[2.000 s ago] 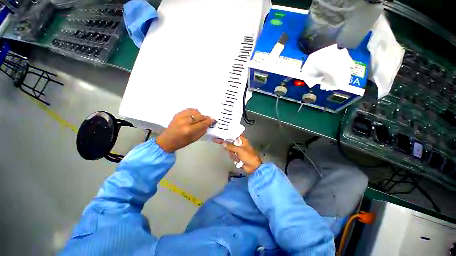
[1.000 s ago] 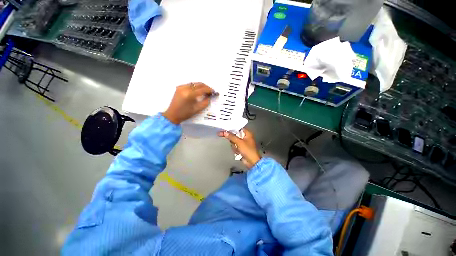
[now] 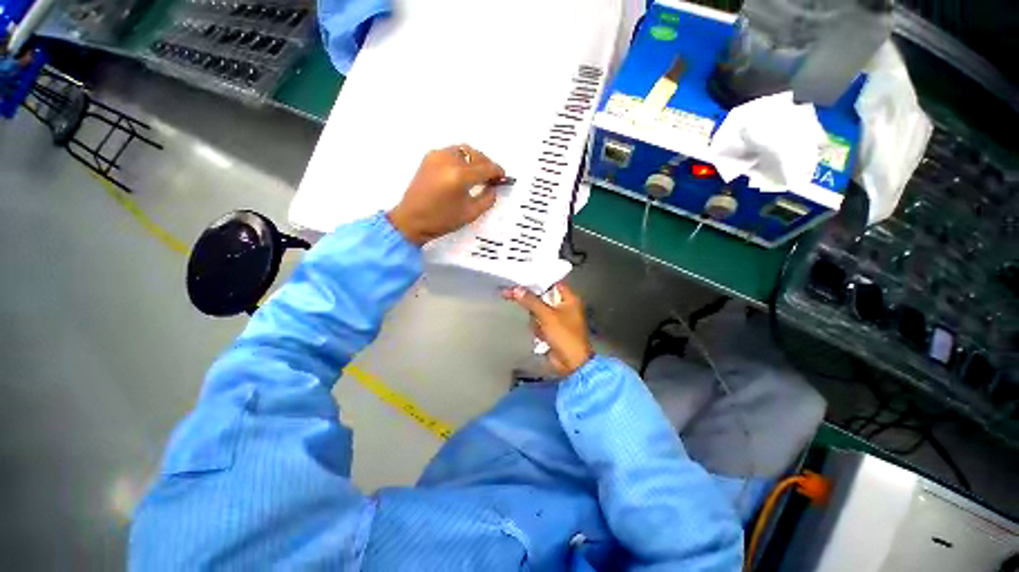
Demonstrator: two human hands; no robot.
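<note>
A large white sheet [image 3: 447, 101] lies over a box-like surface ahead of me. Short black strips [image 3: 550, 168] run in a long column near its right edge, with a shorter second column [image 3: 487, 247] near the lower edge. My left hand [image 3: 449, 193] is over the sheet, its fingertips pinching a small dark piece [image 3: 506, 180]; its exact shape is unclear. My right hand [image 3: 562, 326] is at the sheet's lower right corner, closed on a crumpled white wipe [image 3: 542, 345] that is mostly hidden by the fingers.
A blue control box [image 3: 698, 179] stands right of the sheet, with a crumpled white cloth [image 3: 771, 140] and a clear jar [image 3: 799, 50] on it. Trays of dark units [image 3: 894, 302] lie far right and back left. A round black stool [image 3: 234, 263] stands left. A white machine [image 3: 894, 525] is lower right.
My left hand has moved up over the sheet from its lower edge. More dark strips show in the short second column. My right hand has stayed near the corner. The view has shifted slightly.
</note>
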